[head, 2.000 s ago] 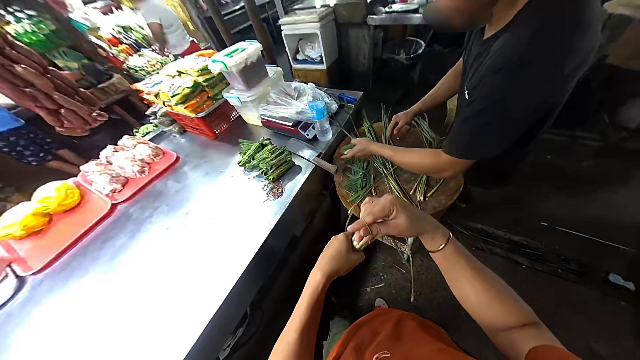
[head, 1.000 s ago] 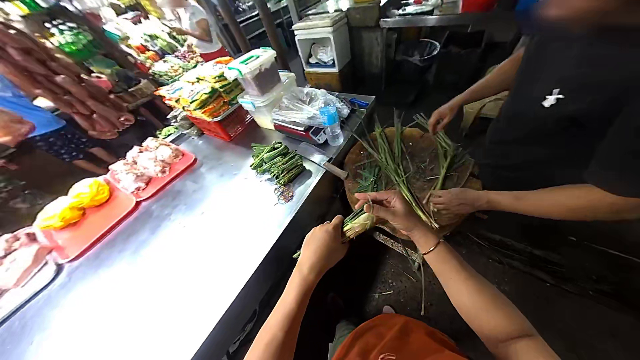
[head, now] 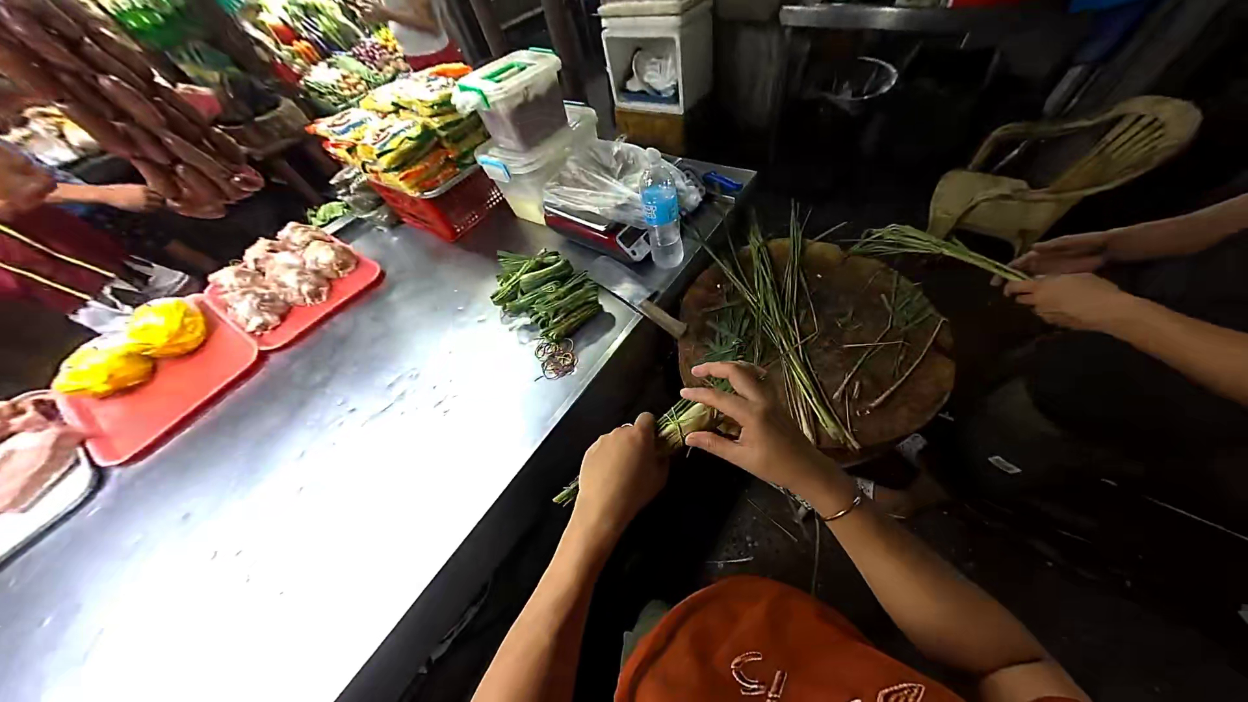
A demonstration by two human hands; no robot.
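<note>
My left hand (head: 624,468) is closed around a small bundle of green stalks with pale bases (head: 687,421), its green ends poking out at the lower left. My right hand (head: 756,424) is beside the pale end with its fingers spread; whether a fingertip touches the bundle I cannot tell. Long green stalks (head: 790,341) lie loose on a round wooden block (head: 907,390) just beyond. On the metal table rest a heap of folded green bundles (head: 546,292), a small pile of rubber bands (head: 556,359) and a knife with its handle (head: 663,319) over the edge.
A co-worker's hands (head: 1063,283) hold stalks at the right, near a plastic chair (head: 1063,166). The metal table (head: 390,429) carries red trays (head: 185,390) of meat and yellow bundles, a water bottle (head: 663,219), a scale (head: 595,232), lidded tubs (head: 526,107) and a red basket (head: 439,210).
My right hand's fingers have spread beside the bundle, where they were closer on it before. The co-worker's hands have moved from over the block to its right, with stalks held.
</note>
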